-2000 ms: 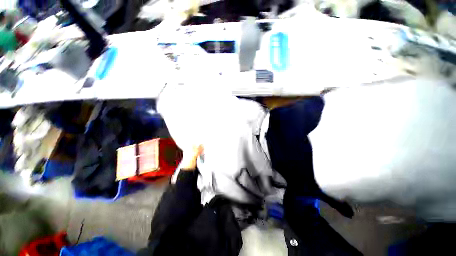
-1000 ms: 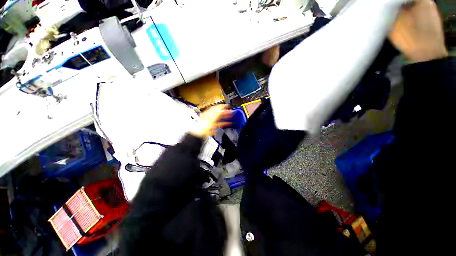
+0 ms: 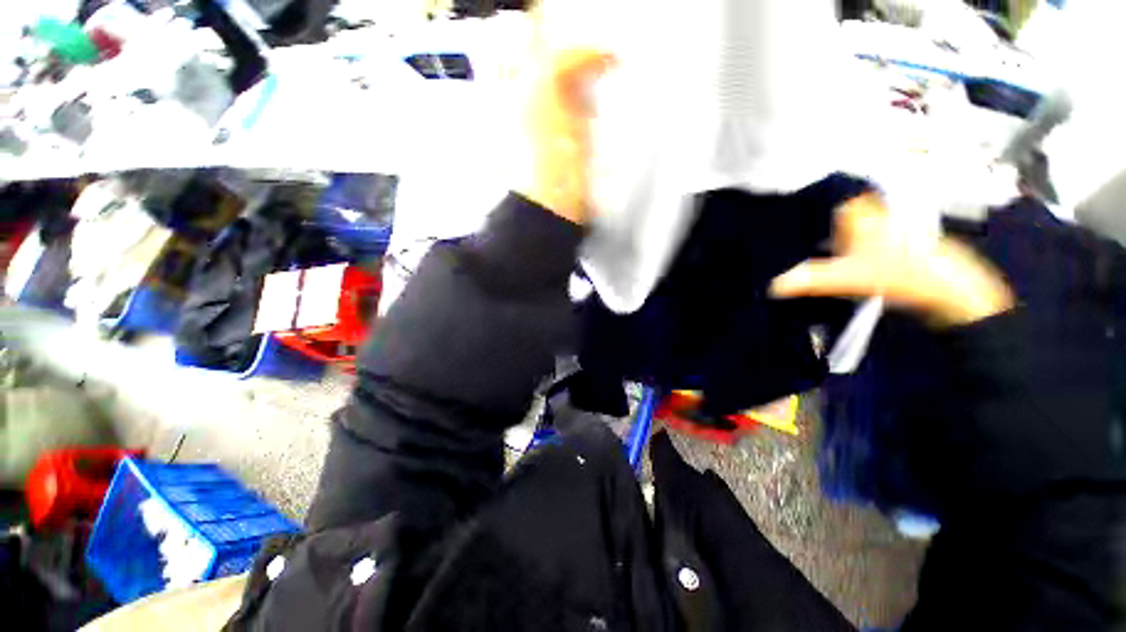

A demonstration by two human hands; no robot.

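A light grey garment piece hangs in front of me, overexposed at the top so its edges merge with the white table. My left hand is raised at its left edge, blurred, with the fingers closed on the cloth. My right hand is to the right of the cloth, blurred, with thumb and fingers apart. A small pale strip shows just below the right hand; whether it touches the hand is unclear. Dark cloth lies behind and below the grey piece.
The white machine table runs across the back. A red stool with a pale top stands below it at left. A blue crate with white scraps is at lower left, beside a red object. Blue plastic shows at right.
My left hand has risen from low over the cloth to the raised grey piece. My right hand has come down from the upper right and its fingers have spread. The view has turned.
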